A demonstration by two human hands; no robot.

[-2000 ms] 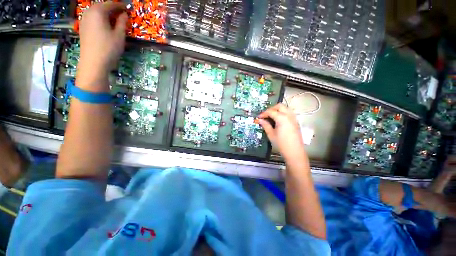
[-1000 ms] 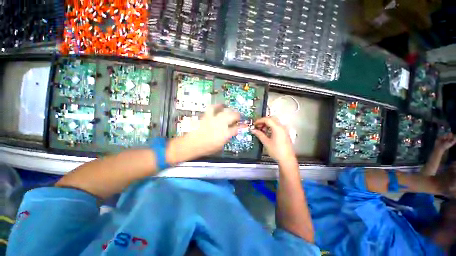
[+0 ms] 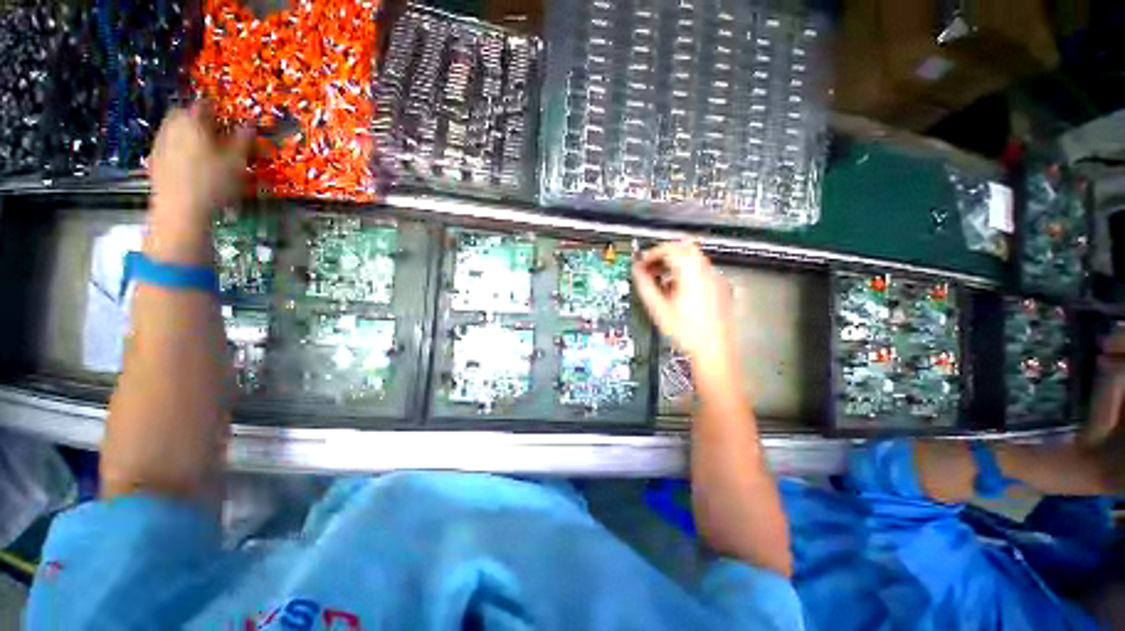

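Note:
Four green circuit boards sit two by two in a carrier; the upper right board [image 3: 592,284] has an orange part at its top edge, and the lower right board [image 3: 595,367] shows a small reddish-orange spot. My left hand [image 3: 197,160] is blurred at the lower left edge of the heap of orange components [image 3: 302,80]; its fingertips are unclear. My right hand [image 3: 679,290] is just right of the upper right board, fingers bent together; I cannot tell if a small part is between them.
Another carrier of boards [image 3: 352,259] lies left, partly behind my left forearm. A component tray [image 3: 457,105] and clear blister tray [image 3: 691,111] lie behind the track. More boards [image 3: 898,351] lie right, near another person's arm [image 3: 944,472].
My left hand has moved from the boards back to the orange heap. My right hand has lifted slightly up and right from the lower right board. A reddish-orange spot now shows on that board.

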